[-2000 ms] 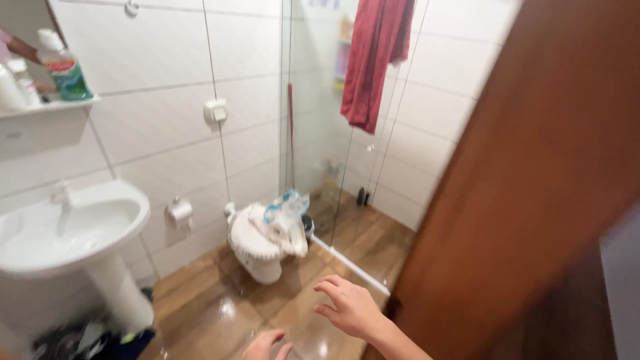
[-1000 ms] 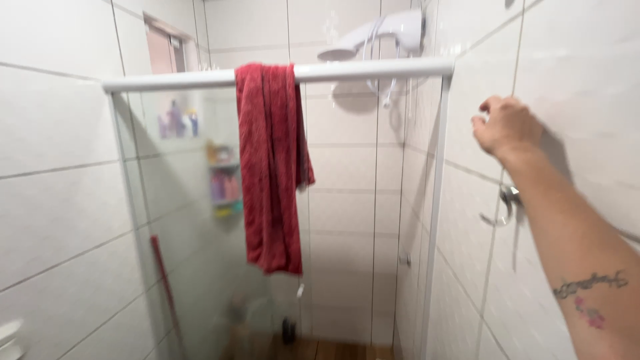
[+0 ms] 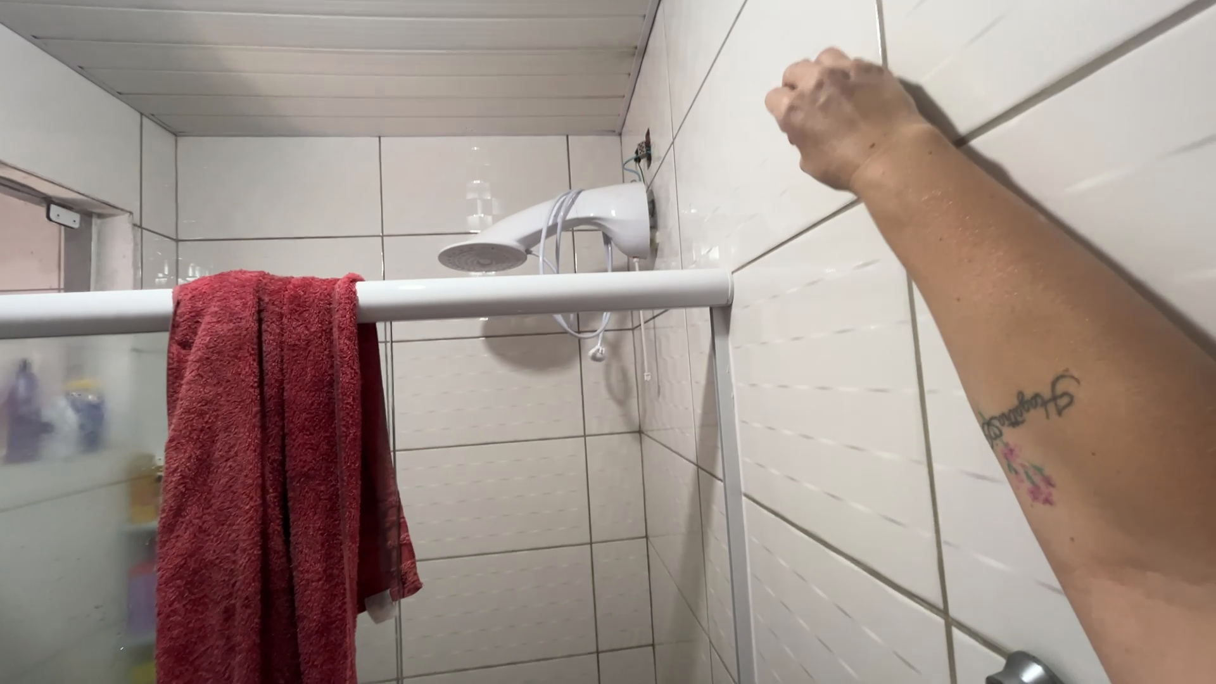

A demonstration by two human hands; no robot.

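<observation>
My right hand [image 3: 841, 114] is raised at the upper right, beside the white tiled wall, with its fingers curled and nothing visible in them. Whether it touches the wall I cannot tell. To its left, a white electric shower head [image 3: 560, 228] with a looped thin hose juts from the wall. Below that runs the white top rail [image 3: 541, 295] of the shower enclosure, over which a red towel [image 3: 266, 456] hangs. My left hand is out of view.
Glass shower panel [image 3: 57, 551] at the left, with blurred bottles [image 3: 27, 408] behind it. A window frame [image 3: 66, 217] is at the far left. Exposed wires [image 3: 638, 160] come out of the wall above the shower head. A metal fitting [image 3: 1024, 669] sticks out at the bottom right.
The view has swung up from the toilet and sink to the shower and ceiling. Both hands were low in the oldest frame; my right hand is now raised by the wall, and my left has left the view.
</observation>
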